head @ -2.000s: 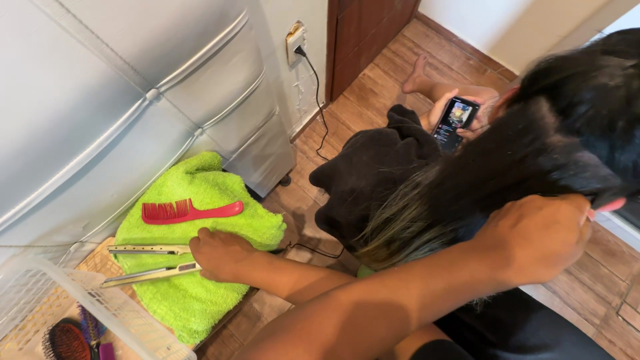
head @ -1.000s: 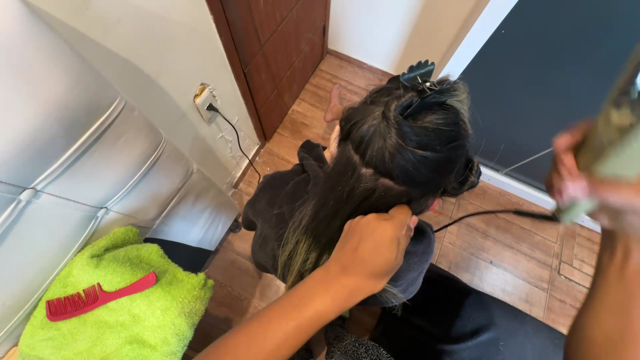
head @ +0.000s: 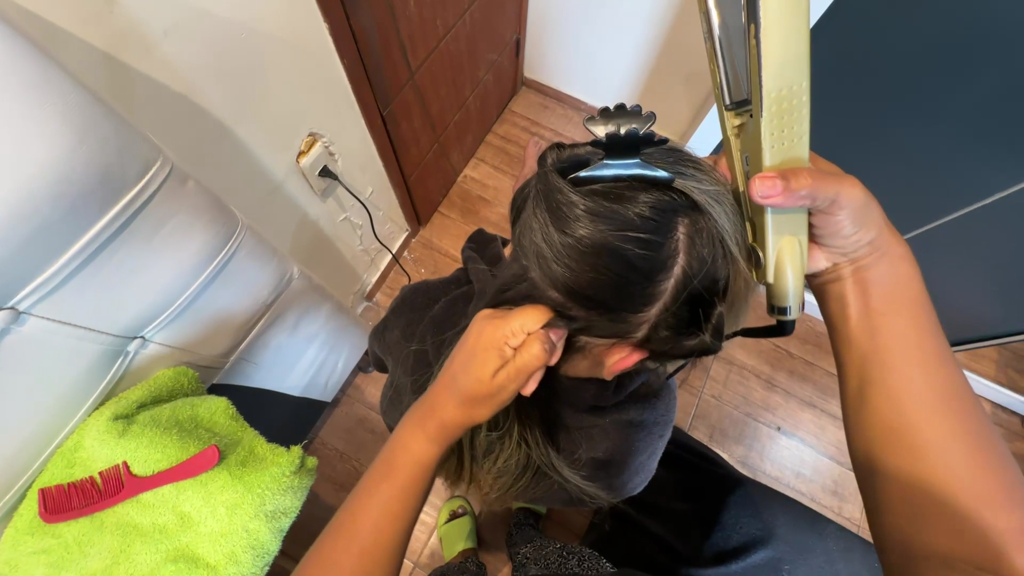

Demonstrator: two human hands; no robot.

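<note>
My left hand (head: 500, 360) is closed on a lock of hair (head: 512, 444) beside the seated person's ear; the loose ends hang below it. In my right hand (head: 836, 212) is a gold hair straightener (head: 780, 128), held upright at the right of the head, its plates pointing up. A black claw clip (head: 624, 152) holds hair on top of the person's head (head: 632, 248). A dark towel (head: 608, 432) covers the person's shoulders. The red comb (head: 120, 484) lies on a lime-green towel (head: 184, 520) at the lower left.
A black cord (head: 368, 212) runs from a wall outlet (head: 318, 164) down to the wooden floor (head: 768, 416). Silver padded upholstery (head: 192, 264) stands at the left, a brown door (head: 448, 80) behind. A dark panel (head: 920, 120) is at the right. A green sandal (head: 458, 528) shows below.
The straightener, lying on the green towel two seconds ago, is now raised in my right hand. My left hand has gone from the straightener to the hair. The view has shifted.
</note>
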